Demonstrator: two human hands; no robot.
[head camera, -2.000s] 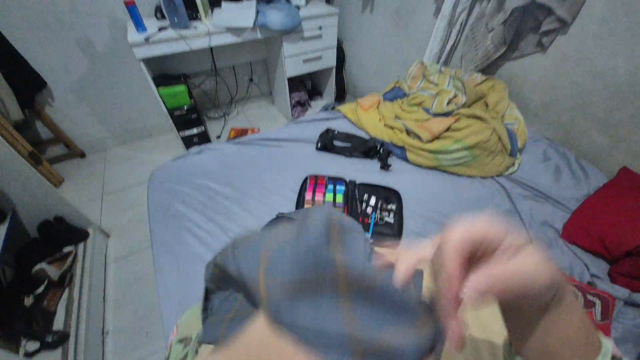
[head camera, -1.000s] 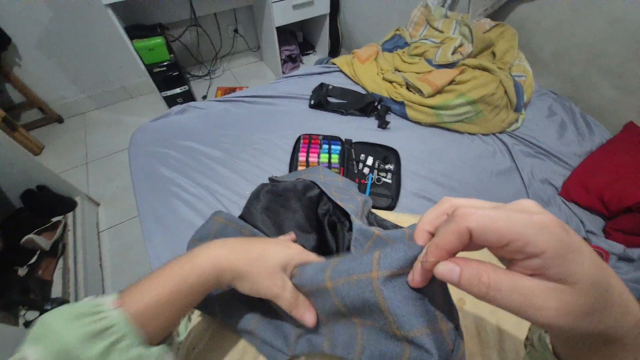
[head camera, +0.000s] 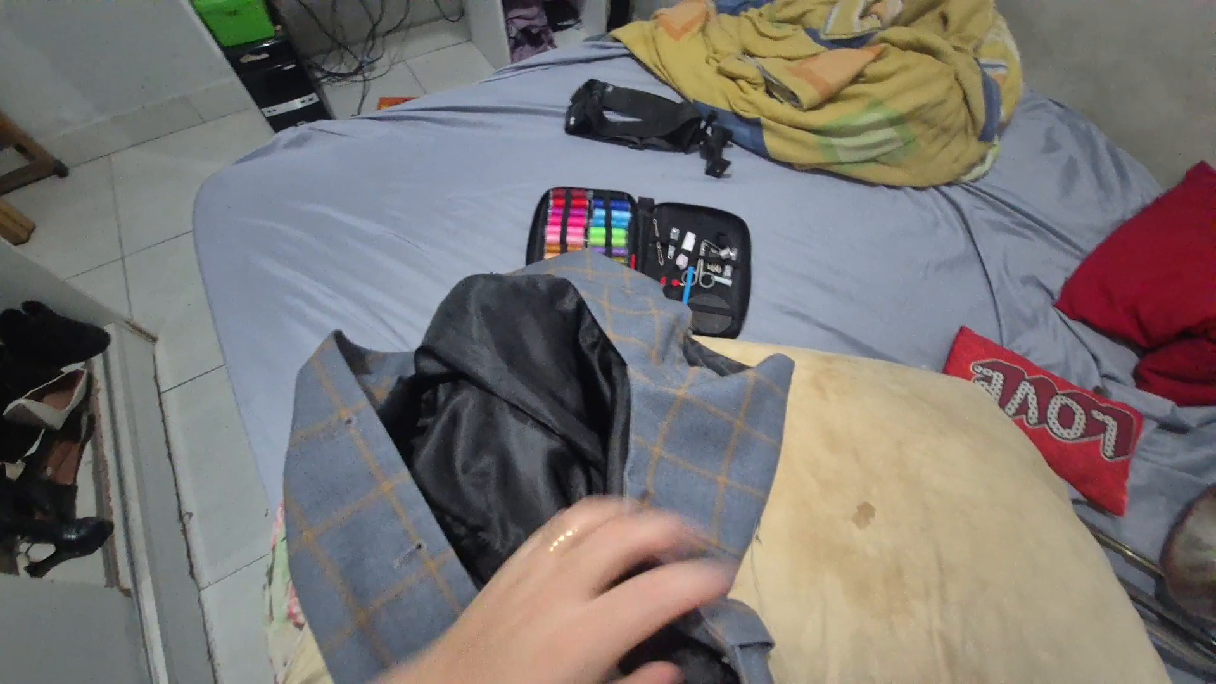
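Note:
My left hand (head camera: 594, 594), slightly blurred, reaches in from the bottom edge over the lower front of a blue-grey plaid jacket (head camera: 708, 427). Its fingers point right and lie across the cloth and black lining (head camera: 513, 380); whether they pinch any fabric is unclear. A glint shows on one finger. The jacket lies open on a stained beige cushion (head camera: 883, 503), its collar toward the bed. My right hand is out of view. Just beyond the collar, an open black sewing kit (head camera: 743, 237) holds coloured thread spools (head camera: 567, 220), small scissors (head camera: 705, 274) and a blue tool (head camera: 688, 285).
The grey-blue bed sheet (head camera: 313, 237) bears a black strap-like item (head camera: 646, 119), a crumpled yellow blanket (head camera: 855, 104), a small red pillow with lettering (head camera: 1054, 408) and red fabric (head camera: 1159, 266). Shoes (head camera: 57, 427) fill a shelf at left; cables (head camera: 351, 47) hang behind the bed.
Both hands were on the jacket a second ago; now the right one is out of view. The jacket lies more spread, with more black lining showing.

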